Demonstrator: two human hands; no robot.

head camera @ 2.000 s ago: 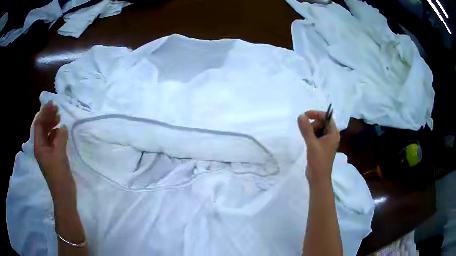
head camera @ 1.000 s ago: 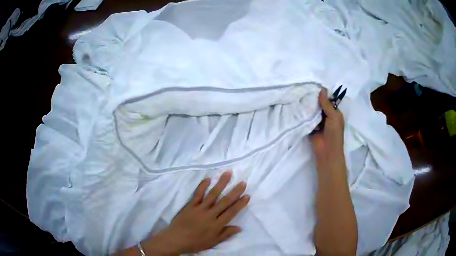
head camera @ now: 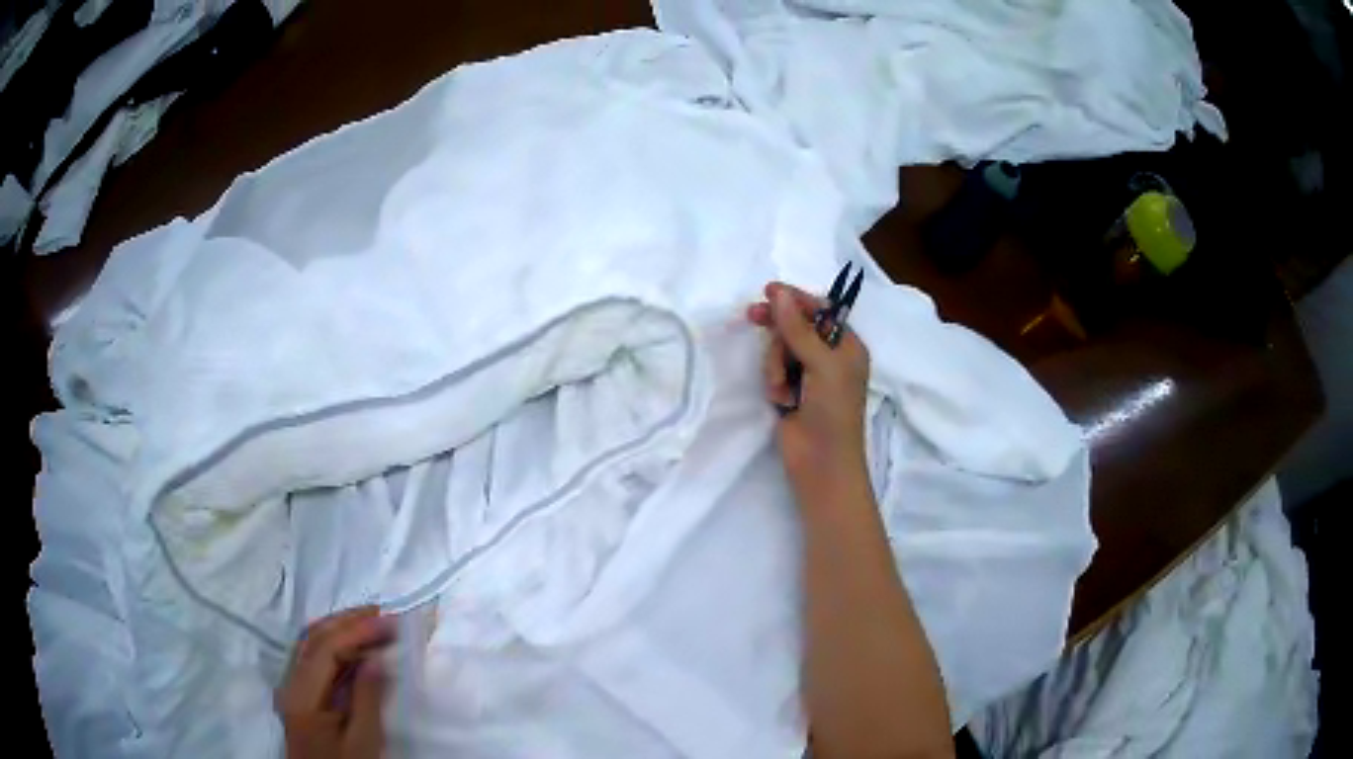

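A white garment [head camera: 490, 223] lies spread over the table, with its wide oval neckline [head camera: 401, 408] open. The gathered inside shows through the opening. My left hand [head camera: 338, 682] is at the lower left edge of the neckline, its fingers closed on the cloth; it is slightly blurred and cut off by the bottom edge. My right hand [head camera: 813, 363] is just right of the neckline and holds dark thread snips [head camera: 841, 301], blades pointing up. Its thumb and forefinger are together over the cloth; whether they pinch it is unclear.
Another white cloth heap [head camera: 965, 82] lies at the back right. A bottle with a yellow-green cap [head camera: 1157, 233] and a dark blue object [head camera: 979, 208] stand on the dark table [head camera: 1202, 371]. White cloth [head camera: 1217, 638] is below its right edge; strips [head camera: 104, 119] lie far left.
The view has shifted, and the neckline now slants up to the right. My left hand has gone from lying flat below the neckline to its lower left edge. My right hand has left the neckline's right end.
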